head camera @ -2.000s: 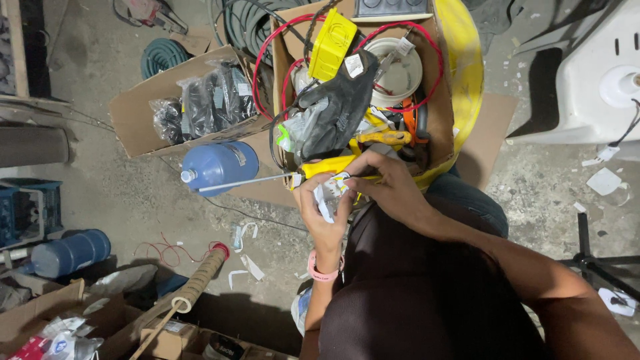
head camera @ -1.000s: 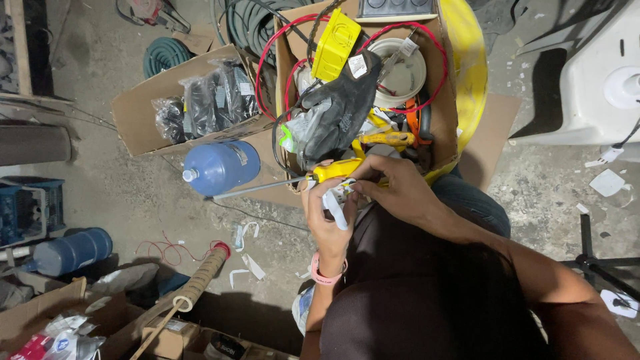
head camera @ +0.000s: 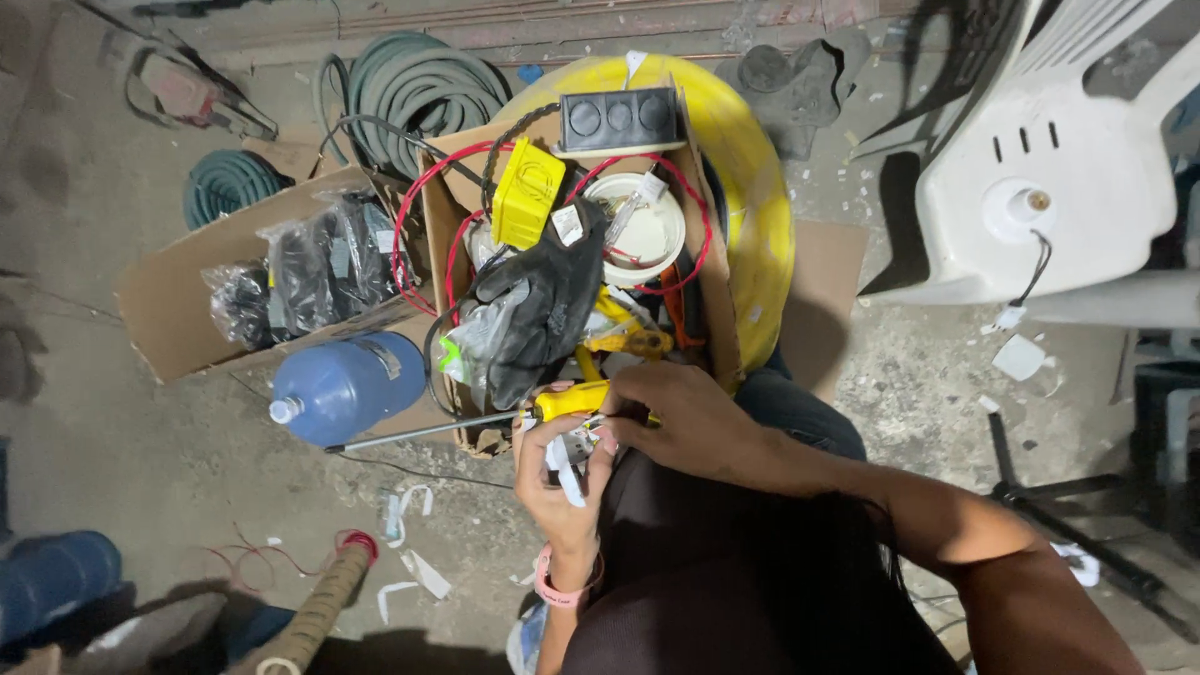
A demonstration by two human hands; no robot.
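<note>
My left hand (head camera: pixel 553 478), a pink band at its wrist, holds a small white fitting (head camera: pixel 574 450) with a white strip hanging from it. My right hand (head camera: pixel 689 422) has its fingertips at the fitting's upper right edge; what they pinch is too small to tell. A screwdriver with a yellow handle (head camera: pixel 574 401) and a long metal shaft lies across the top of my left hand, its tip pointing left. Just beyond sits an open cardboard box (head camera: pixel 717 309) with a black work glove (head camera: pixel 553 300), a yellow electrical box (head camera: pixel 528 195), red wire and a round white container (head camera: pixel 647 225).
A blue water jug (head camera: pixel 349 386) lies left of the box, below a carton (head camera: pixel 178 319) of plastic-wrapped parts. A yellow coil (head camera: pixel 764 216) rings the box's right side. A white plastic chair (head camera: pixel 1050 178) is at upper right, black stand legs (head camera: pixel 1059 487) at lower right. Paper scraps litter the floor.
The yellow screwdriver handle has come into fuller view above my left hand, where two seconds ago it was mostly hidden. Both hands have stayed together at the white fitting.
</note>
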